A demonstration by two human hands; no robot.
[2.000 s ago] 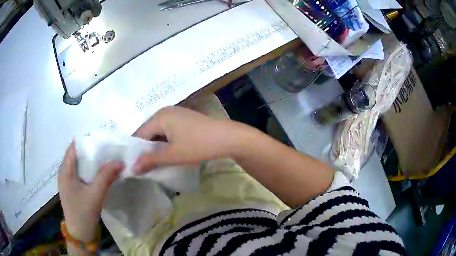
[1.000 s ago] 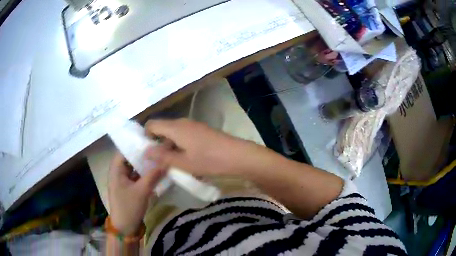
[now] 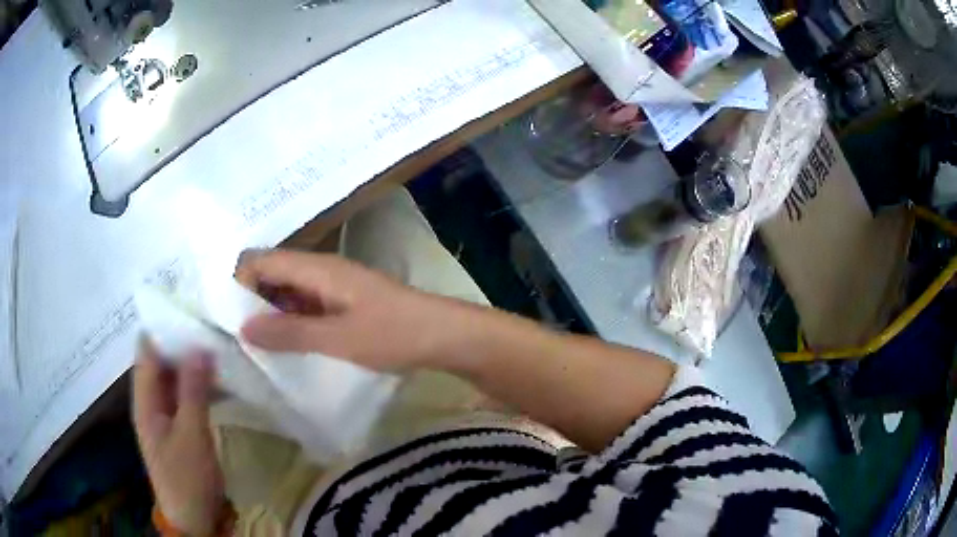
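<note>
A small white fabric piece (image 3: 320, 404) is spread between my hands over the table's front edge and my lap. My right hand (image 3: 304, 309) pinches its upper part between thumb and fingers. My left hand (image 3: 181, 435), blurred, holds its left side from below, with the fingertips at the cloth. The cloth's upper edge blends with the bright white table. An industrial sewing machine head (image 3: 105, 26) stands at the upper left above its bed plate (image 3: 210, 89), with the lamp lit at the needle area.
The white table (image 3: 315, 157) has printed ruler markings along its wood edge. At the right are a glass jar (image 3: 572, 131), a lidded bottle (image 3: 682, 205), a plastic-wrapped pale bundle (image 3: 708, 273), cardboard (image 3: 829, 252) and a box of colourful items (image 3: 672, 42).
The white piece, narrow and folded a second ago, is now spread wider. Both my hands have moved left in the picture. The view has shifted, and the machine head shows more fully again.
</note>
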